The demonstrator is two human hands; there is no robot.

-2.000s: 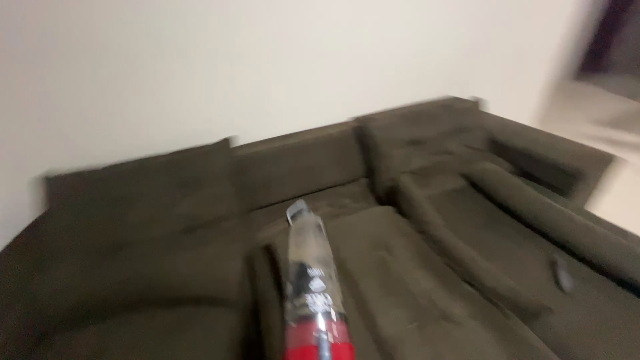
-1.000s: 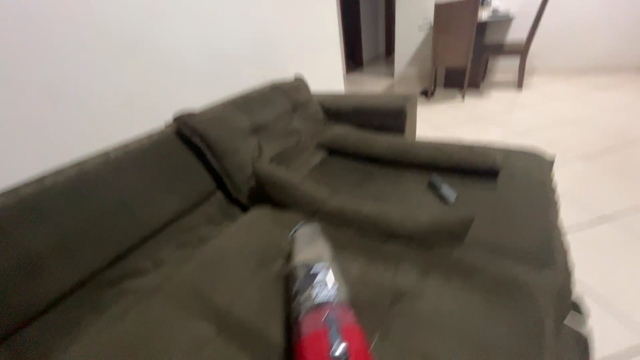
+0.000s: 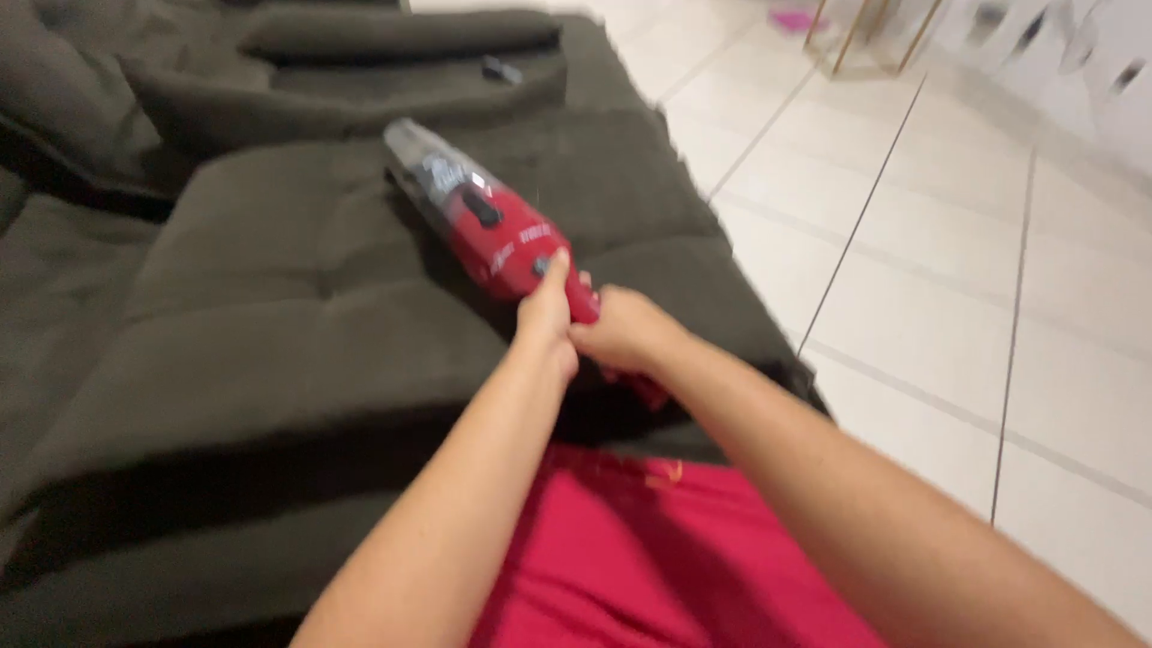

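Both my hands hold a red handheld vacuum cleaner with a clear dust cup and narrow nozzle. My left hand grips it behind the motor housing, thumb on top by a button. Just to the right, my right hand is closed around the rear handle, and the two hands touch. The nozzle points up and to the left over the seat of a dark grey-green fabric sofa; whether it touches the fabric, I cannot tell.
A small dark remote control lies on the sofa's far section, between raised cushion edges. Right of the sofa is a light tiled floor. Farther off stand a gold-coloured metal frame and, beside it, a pink object.
The view has swung down and to the right, bringing both hands and forearms into sight. The vacuum cleaner now slants to the upper left; earlier only its front part showed at the bottom.
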